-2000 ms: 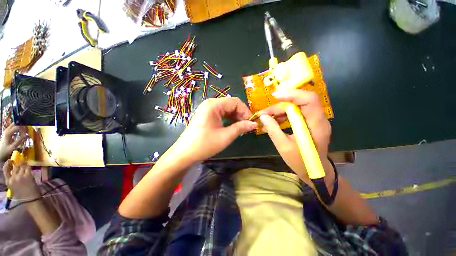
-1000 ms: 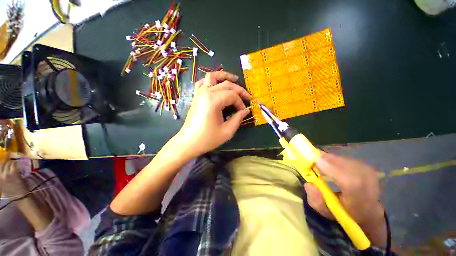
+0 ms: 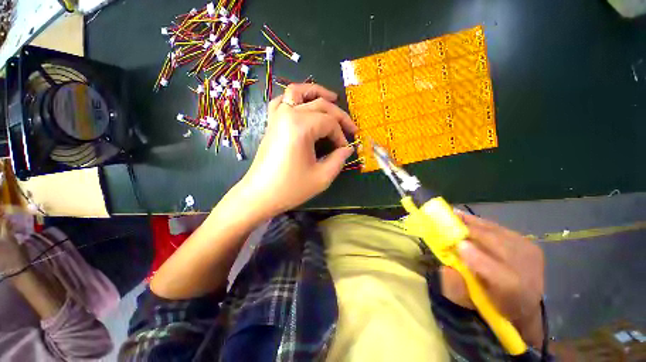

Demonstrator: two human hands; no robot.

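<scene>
An orange circuit board panel [image 3: 421,99] lies flat on the dark green bench top. My left hand [image 3: 304,148] is at the panel's left edge, with thumb and fingertips pinching a connector lead [image 3: 351,145] whose wire ends reach the panel's lower left edge. Most of this lead is hidden by my fingers. My right hand [image 3: 496,265] holds the yellow soldering iron [image 3: 443,223] from the lower right. Its metal tip points at the panel's lower left part, close to my left fingertips. Whether the tip touches a pad cannot be told.
A loose pile of connector leads [image 3: 219,71] lies left of the panel. A black cooling fan [image 3: 71,113] stands at the far left. A neighbouring person's sleeve [image 3: 67,307] shows at the lower left. A whitish object [image 3: 629,6] is cut off at the top right.
Two seconds ago both hands met over the panel with the iron pointing away; now the iron's tip points at the panel's left edge. Since one second ago, the bench things have shifted left in view.
</scene>
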